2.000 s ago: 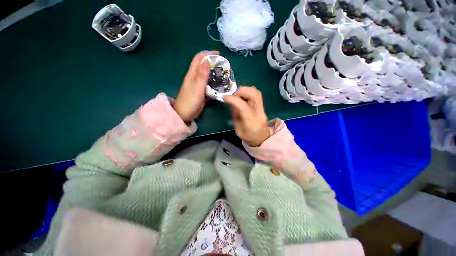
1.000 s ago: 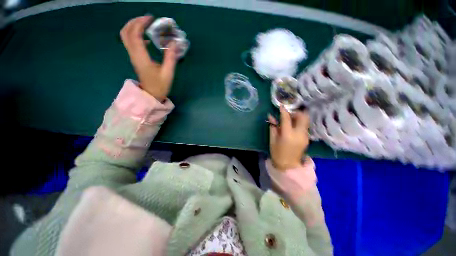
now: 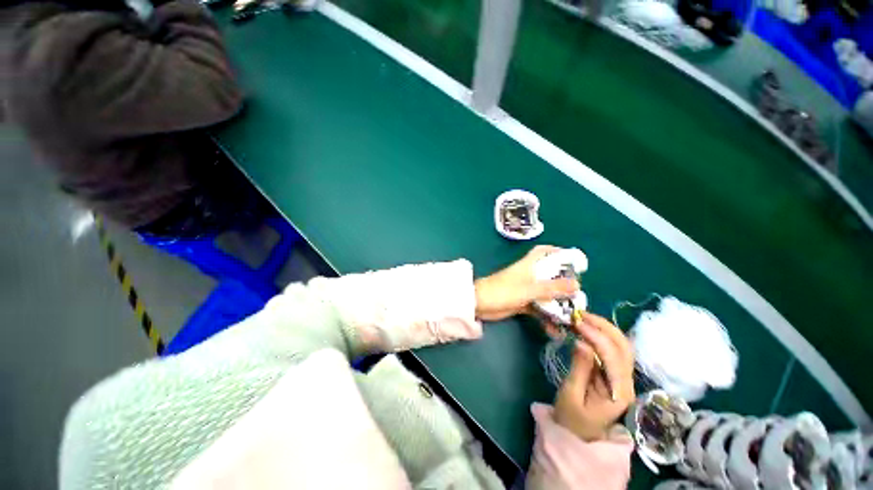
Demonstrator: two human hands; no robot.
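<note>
My left hand [image 3: 526,285] holds a white housing shell [image 3: 571,260] with its open face showing electronics. My right hand [image 3: 595,368] is at the shell's near edge, its fingers closed on a slim tool [image 3: 577,317] with a yellow part. Whether a ring is on the rim cannot be told. A loose coil of thin pale rings [image 3: 553,364] lies partly hidden below the hands. The dense white pile of rings [image 3: 684,349] lies to their right. A separate housing [image 3: 518,214] stands on the bench beyond my left hand, its board visible.
Rows of stacked housings [image 3: 732,445] are at the lower right, one open shell [image 3: 660,426] at their left end. A pale rail [image 3: 613,196] with a post [image 3: 497,57] edges the green bench. A person in a dark sleeve [image 3: 144,81] is at upper left, a blue stool [image 3: 225,311] nearby.
The view has turned left, bringing the other person in. My left hand has left the separate housing; both hands are now together at one shell in front of the ring pile.
</note>
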